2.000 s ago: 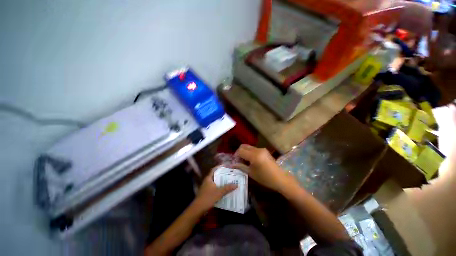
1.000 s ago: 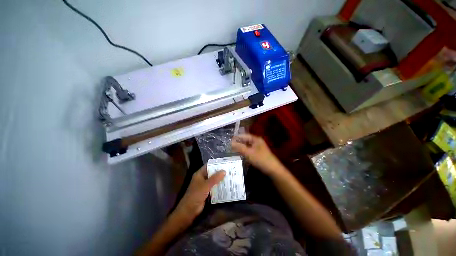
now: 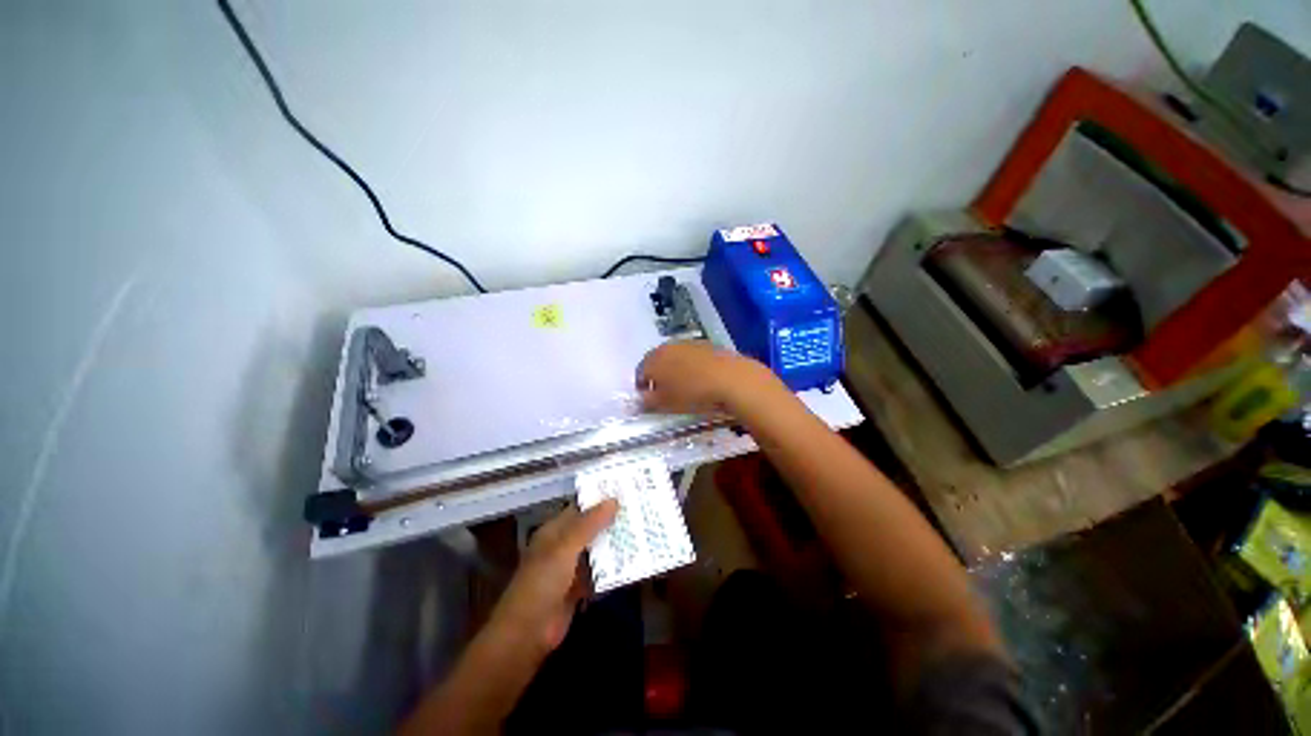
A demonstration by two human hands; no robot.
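A small white box (image 3: 634, 523) with fine print is at the front edge of the bar sealer (image 3: 503, 365). My left hand (image 3: 558, 558) holds it from the left, thumb on its face. My right hand (image 3: 690, 380) is over the sealer board, behind the silver sealing bar (image 3: 544, 442); its fingers are curled and faint clear film shows near them, but the grip is blurred. The brown sealing strip (image 3: 431, 489) runs along the board's front edge.
The blue control box (image 3: 776, 305) stands at the sealer's right end. At right, the shrink tunnel (image 3: 982, 360) with an orange-red hood holds a white box (image 3: 1074, 279) on its conveyor. Yellow packs (image 3: 1277, 546) lie at the far right. A black cable (image 3: 350, 176) hangs along the wall.
My left hand has brought the white box up to the sealer's front edge. My right hand has moved from in front of the sealer to over its board. The camera view has shifted.
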